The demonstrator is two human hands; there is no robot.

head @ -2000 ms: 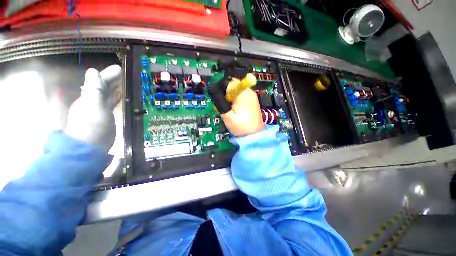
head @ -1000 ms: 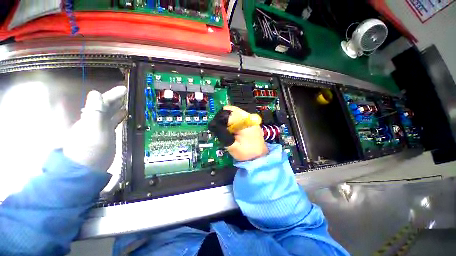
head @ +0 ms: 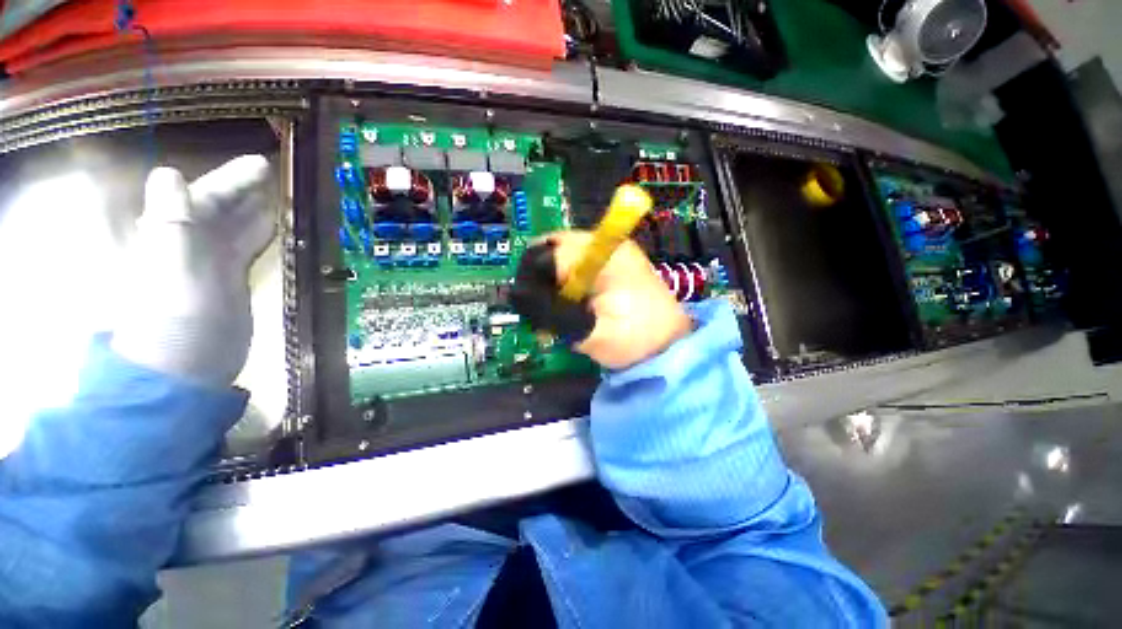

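A green circuit board (head: pixel 431 277) crowded with parts sits in a black carrier (head: pixel 455 412) in front of me. My right hand (head: pixel 621 295), with black coverings on some fingers, is closed around a yellow hand tool (head: pixel 609 242) over the middle of the board. The tool's lower end and any contact with the parts are hidden. My left hand (head: pixel 197 270), in a white glove, is beside the carrier's left edge with its fingers apart, holding nothing visible. Two copper-red coils (head: pixel 481 191) are at the board's upper left; a red-and-white striped coil (head: pixel 680 280) is right of my right hand.
A silver conveyor rail (head: pixel 406 487) runs along the near side. A second board (head: pixel 954 246) lies at the right, past a gap holding a yellow roll (head: pixel 822 184). Behind the line are a red tray (head: pixel 431 35), a black parts box (head: pixel 704 35) and a white fan (head: pixel 931 35).
The view has shifted slightly. My right hand has turned, so the yellow tool now shows at more length, slanting up to the right. My left hand stays by the carrier's left edge.
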